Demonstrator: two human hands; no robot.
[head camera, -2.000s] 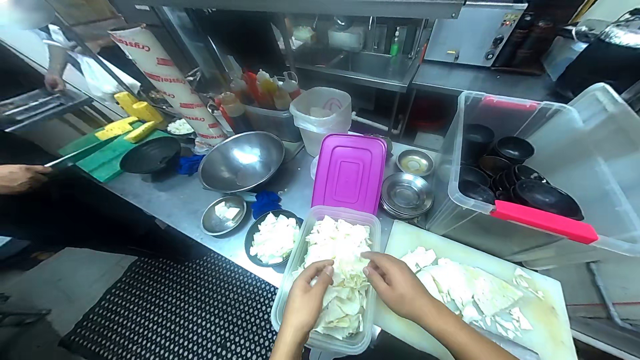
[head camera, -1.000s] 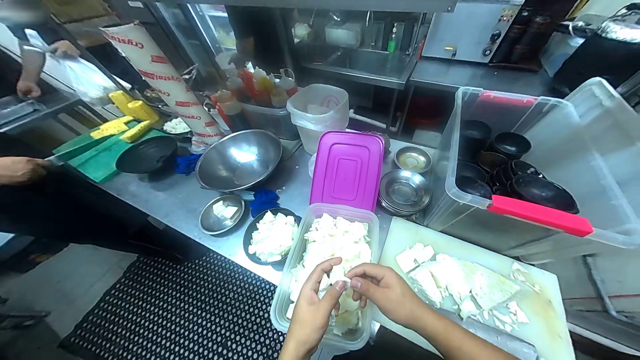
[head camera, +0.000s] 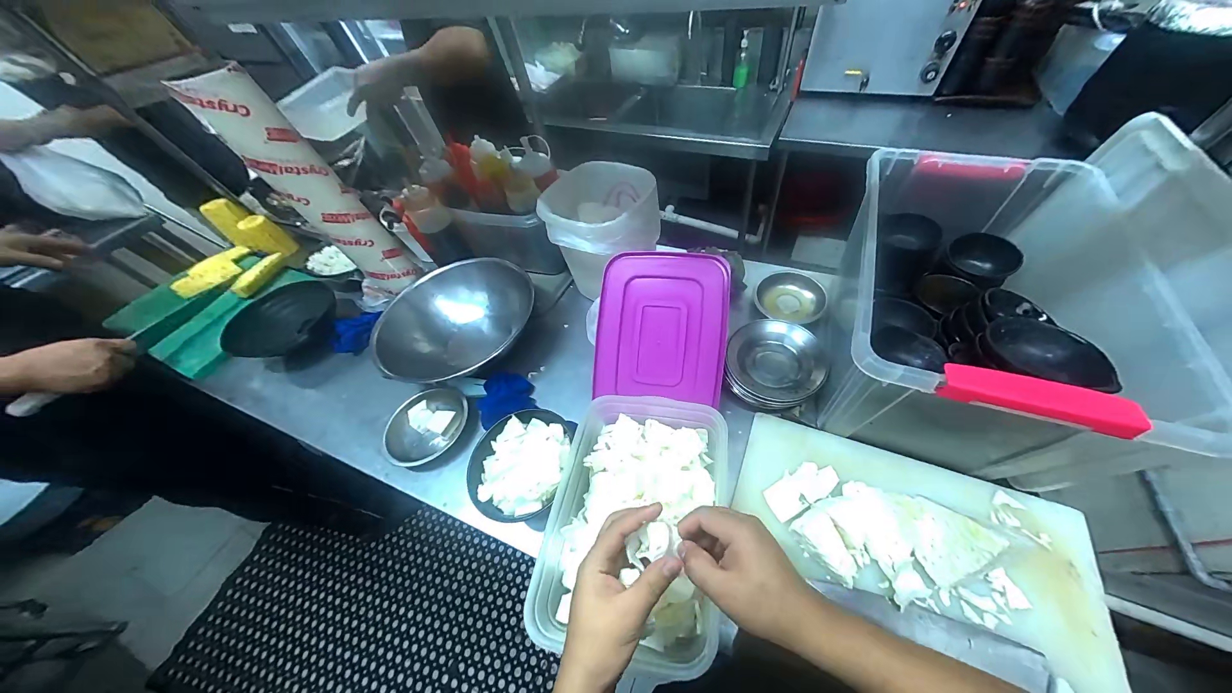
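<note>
My left hand (head camera: 624, 587) and my right hand (head camera: 733, 558) meet over a clear plastic container (head camera: 545, 577) filled with pale, cut leafy pieces (head camera: 650, 457), which look like cabbage. Thumbs and fingertips of both hands pinch small pale pieces between them. Beyond the container lies a purple plastic lid (head camera: 661, 327). To its left, a dark bowl (head camera: 475, 481) holds more pale pieces. On the right, a cutting board (head camera: 1059, 587) carries cut pale pieces (head camera: 905, 539), with a wide blade, partly hidden by my right forearm, along its near edge.
A large metal bowl (head camera: 452, 318), a small metal bowl (head camera: 409, 441) and stacked metal dishes (head camera: 777, 361) stand around the container. An open plastic bin (head camera: 1011, 423) of black bowls is at right. At left, a co-worker's hand (head camera: 82, 366) holds a knife near corn on green boards (head camera: 197, 351).
My hands stay over the container, with fingertips close together. Leafy pieces in the container's near part look rearranged. At upper left, another person's arm now reaches in beside a clear plastic container.
</note>
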